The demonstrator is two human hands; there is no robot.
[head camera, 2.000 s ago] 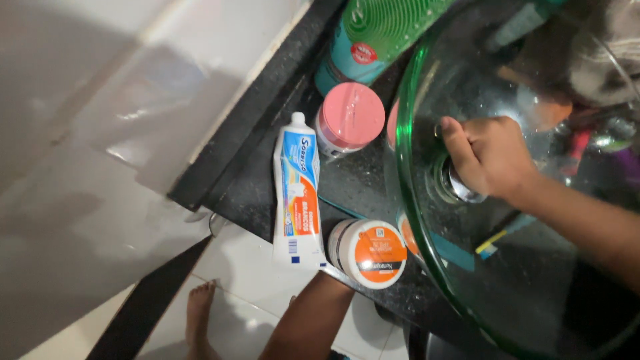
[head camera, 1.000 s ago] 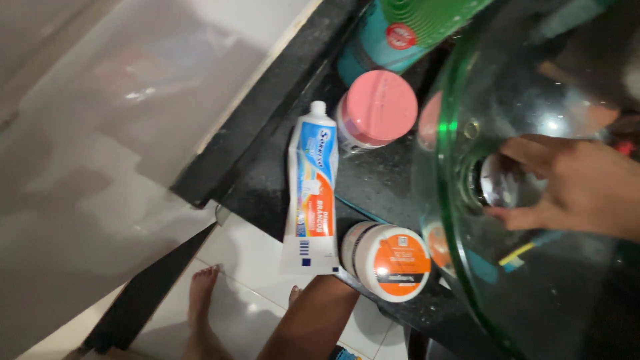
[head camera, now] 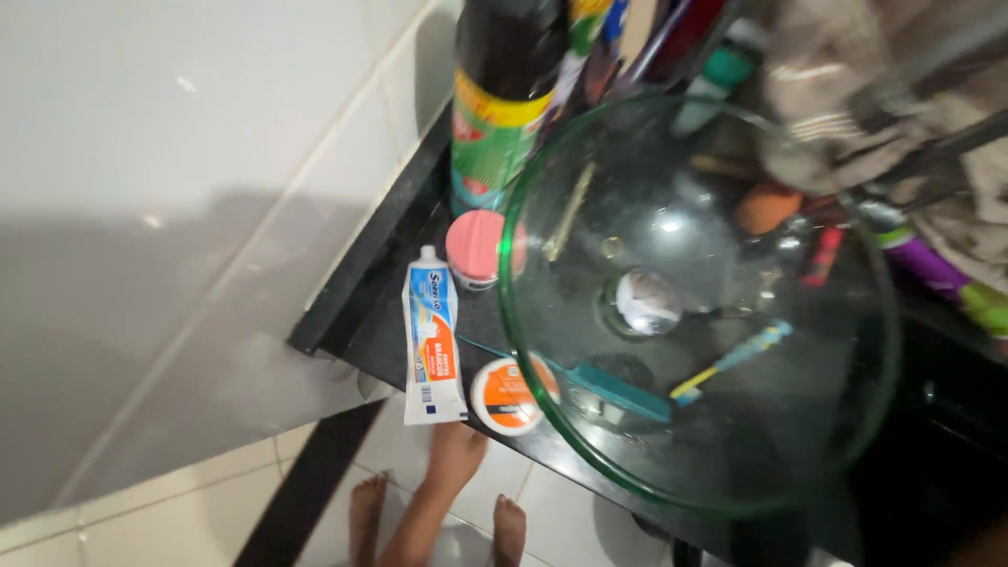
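My left hand (head camera: 458,453) is low in the view at the counter's front edge, just below the flat end of a Sorriso toothpaste tube (head camera: 431,346); its fingers are partly hidden. Against the tube's right side stand a pink-lidded jar (head camera: 474,246) and a white jar with an orange label (head camera: 504,396). A clear glass basin (head camera: 508,307) with a green-tinted rim overlaps both jars. At its bottom is a shiny round drain cap (head camera: 647,302). My right hand cannot be made out; only a dim brownish blur shows in the lower right corner.
Through the glass show a teal comb (head camera: 618,391), a yellow and blue toothbrush (head camera: 731,362) and a small ring (head camera: 612,247). A dark bottle (head camera: 504,102) stands behind the jars. Crumpled cloth (head camera: 827,94) lies at upper right. The tiled wall (head camera: 197,197) borders the counter on the left.
My right hand has left the drain cap in the basin, where it was in both earlier frames. My left hand now shows at the counter's edge. The view has shifted and takes in more of the basin.
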